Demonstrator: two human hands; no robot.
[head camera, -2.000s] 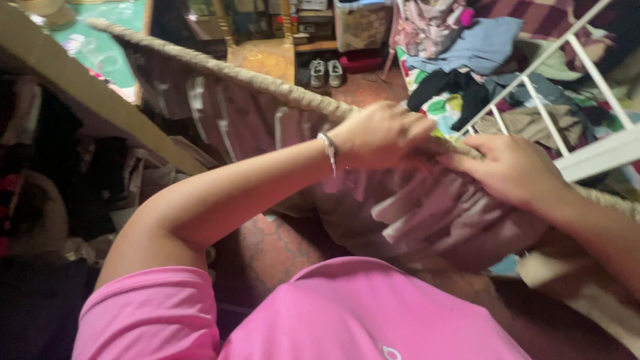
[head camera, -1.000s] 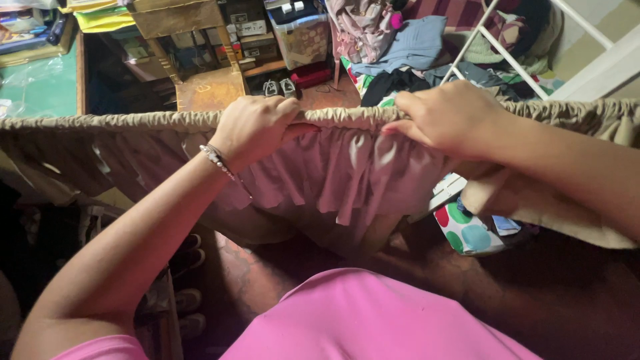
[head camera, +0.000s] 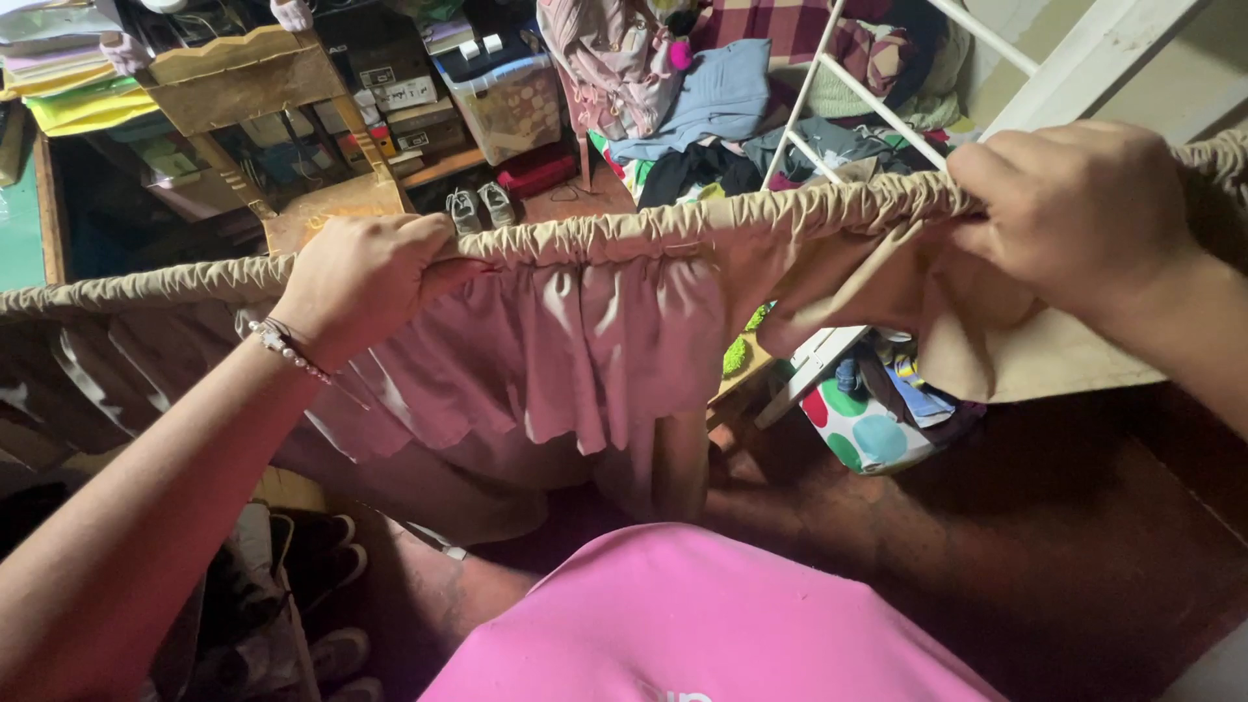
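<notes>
A beige curtain (head camera: 624, 341) with a gathered top casing (head camera: 604, 234) stretches across the view at chest height, its cloth hanging in folds below. Whatever runs inside the casing is hidden. My left hand (head camera: 375, 278), with a beaded bracelet (head camera: 288, 349) at the wrist, is closed over the casing left of centre. Farther right, my right hand (head camera: 1068, 210) grips the casing where the cloth bunches up. Below that hand the cloth falls in a loose, wide flap (head camera: 1033, 351).
Beyond the curtain are a wooden chair (head camera: 239, 88), a clear storage bin (head camera: 502, 102), grey shoes (head camera: 478, 207), piled clothes (head camera: 721, 97) and a white metal ladder frame (head camera: 882, 107). Several shoes (head camera: 336, 653) lie at lower left. A polka-dot fabric item (head camera: 863, 424) sits beneath the curtain.
My right hand has moved right along the casing, widening the gap between my hands. The curtain, slanting down to the right two seconds ago, now rises slightly to the right. The view has turned.
</notes>
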